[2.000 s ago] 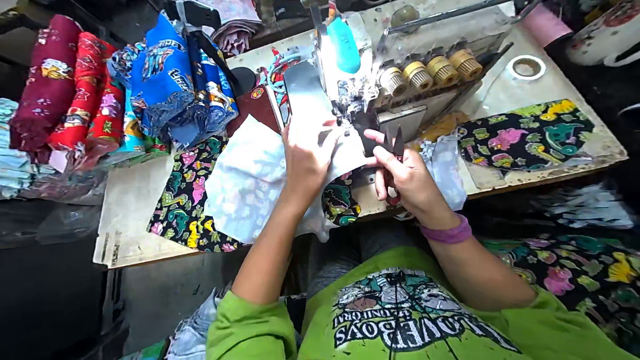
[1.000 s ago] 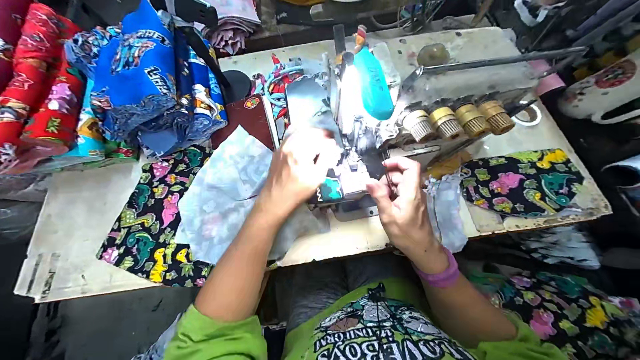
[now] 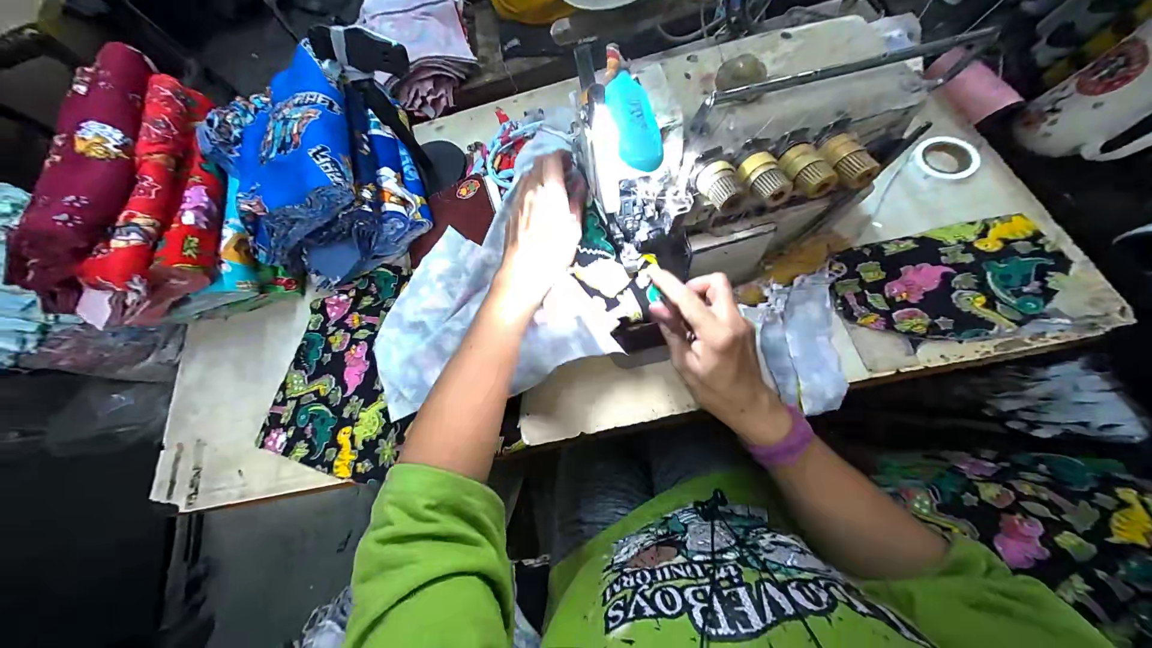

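Note:
An overlock sewing machine (image 3: 643, 193), lit by its lamp, stands at the middle of the table, with a row of tension dials (image 3: 787, 169) on its right. Flat on the pale underside of a dinosaur-print fabric piece (image 3: 450, 310) lies my left hand (image 3: 543, 229), left of the needle area, fingers pointing away from me. The printed side shows by the presser foot. Fingertips of my right hand (image 3: 706, 328) touch the fabric edge in front of the foot, the other fingers curled; whether they pinch it is unclear. Black dinosaur-print fabric (image 3: 337, 378) lies under the pale piece.
Rolled maroon, red and blue printed fabrics (image 3: 301, 148) are heaped at the left. Another dinosaur-print piece (image 3: 945, 279) and a roll of tape (image 3: 946, 157) lie on the right of the table (image 3: 243, 396). Grey-white scraps (image 3: 805, 342) hang over the front edge. A pink thread cone (image 3: 975, 85) sits behind.
The scissors seen in my right hand two seconds ago no longer show. My left hand has moved from beside the presser foot to farther back, flat on the fabric.

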